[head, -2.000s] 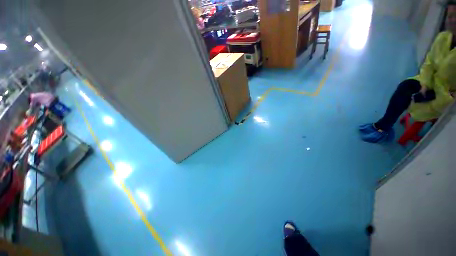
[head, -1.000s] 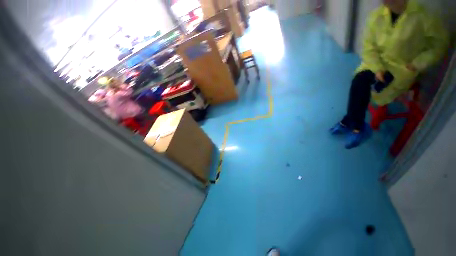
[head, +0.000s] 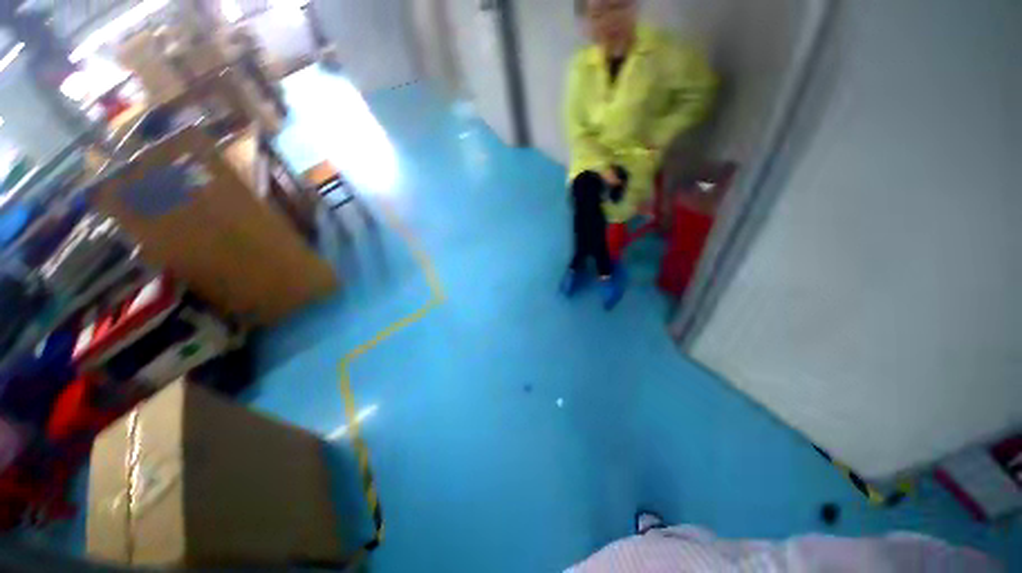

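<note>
Neither of my hands is in the picture. At the bottom edge, part of my pale striped smock (head: 773, 553) and the tip of one shoe (head: 649, 522) show. In front of me a seated person in a yellow-green smock (head: 628, 106) sits against the wall on a red stool (head: 637, 227). Blue shoe covers (head: 612, 290) are on their feet. A small dark object (head: 615, 182) is at their hands; blur hides its details. A red box (head: 686, 241) stands beside them.
A large taped carton (head: 252, 481) stands at lower left. Behind it are red-topped cases (head: 129, 325), a wooden desk panel (head: 230, 235) and a wooden stool (head: 325, 177). A grey partition (head: 885, 246) stands at right, with yellow-black tape (head: 846, 472) and a flat box (head: 981, 484) by its foot.
The view has turned right and moved forward. The seated person has shifted toward the middle, and the carton to the lower left. The red box and my smock now show.
</note>
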